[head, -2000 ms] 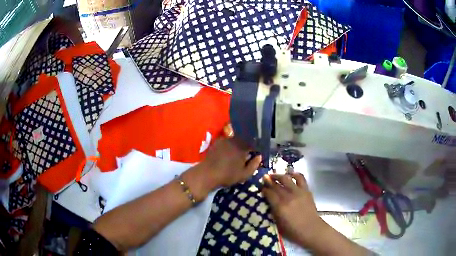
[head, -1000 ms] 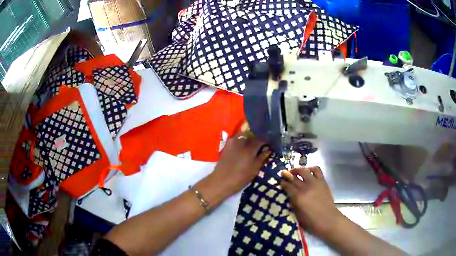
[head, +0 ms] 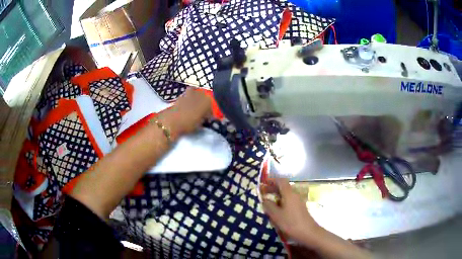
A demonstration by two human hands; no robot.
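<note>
A navy and cream printed fabric panel lies across the front of the table and runs up under the sewing machine head. A white rounded backing piece lies over it. My right hand pinches the panel's orange-trimmed right edge just below the lit needle area. My left hand is blurred, at the orange fabric left of the machine head; its fingers are not clear, so its hold cannot be told.
Red-handled scissors lie under the machine arm. Orange-bordered panels are piled at left. More printed fabric lies behind the machine. A cardboard box stands at back left.
My left hand has moved up and left from the needle area. My right hand is lower on the edge. The print panel now spreads left over the front, and the white backing has shifted.
</note>
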